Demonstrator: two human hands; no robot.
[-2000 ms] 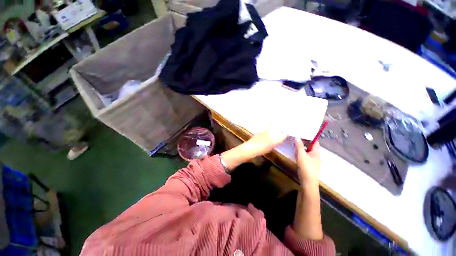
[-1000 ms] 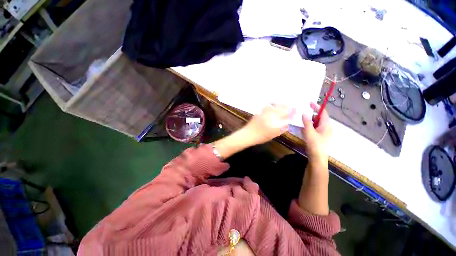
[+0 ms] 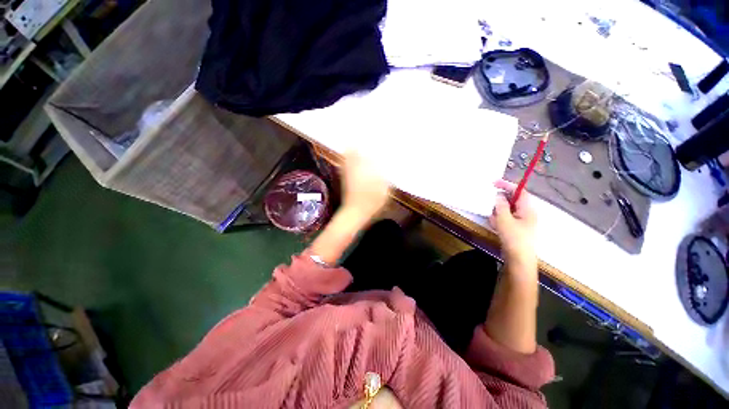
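My right hand point(image 3: 513, 214) is at the table's front edge, closed around a red pencil point(image 3: 529, 172) that points up and away from me. My left hand point(image 3: 364, 185) is at the front edge of the table, to the left, and is blurred; its fingers are washed out against the white, so I cannot tell whether it holds anything. A white paper sheet point(image 3: 456, 144) lies flat on the table between and beyond my hands. A dark garment point(image 3: 296, 56) is heaped at the table's left end.
A grey-brown mat point(image 3: 563, 180) bears scattered buttons, dark snips point(image 3: 628, 214), a brown lump in a dark holder point(image 3: 591, 105) and black trays point(image 3: 513, 77). A phone point(image 3: 452, 75) lies behind the paper. A grey fabric bin point(image 3: 184, 164) and reddish basket point(image 3: 296, 201) stand at left.
My left hand has moved left along the table edge, away from my right hand. My right hand still holds the pencil, slightly lower and further right. Earlier, the view shifted.
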